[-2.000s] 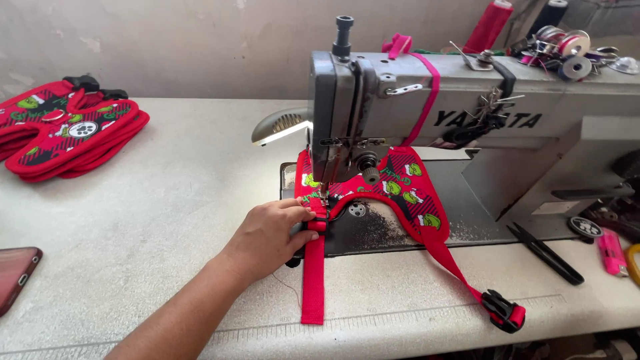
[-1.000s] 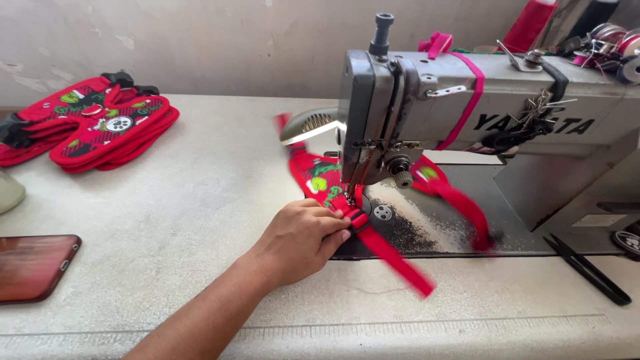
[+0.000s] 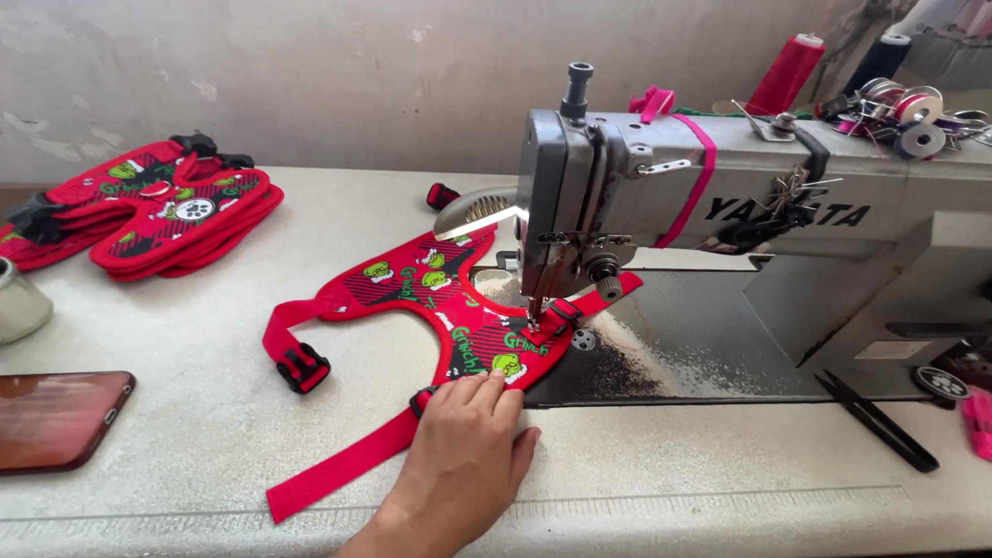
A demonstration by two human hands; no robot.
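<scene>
A red printed fabric pet harness (image 3: 434, 279) lies flat on the table and the bed of a sewing machine (image 3: 620, 178). Its right part is under the needle and presser foot (image 3: 534, 318), beside a black slider (image 3: 567, 310) on red webbing. My left hand (image 3: 469, 442) rests palm down on the harness's near edge, fingers together, next to another slider and a loose red webbing strap (image 3: 341, 465). A black side-release buckle piece (image 3: 303, 368) hangs on a short strap at the harness's left. My right hand is out of view.
A stack of similar harnesses (image 3: 186, 225) lies at the back left, above a phone (image 3: 62, 418) and a small jar (image 3: 19, 306). Black tweezers (image 3: 880, 422) lie at right. A lamp (image 3: 477, 211) reaches over the harness. Bobbins (image 3: 907, 116) and thread cones (image 3: 787, 74) are at upper right.
The harness has turned and now spreads left of the needle; two seconds ago it extended to the right. My left hand has moved from beside the needle onto the near edge.
</scene>
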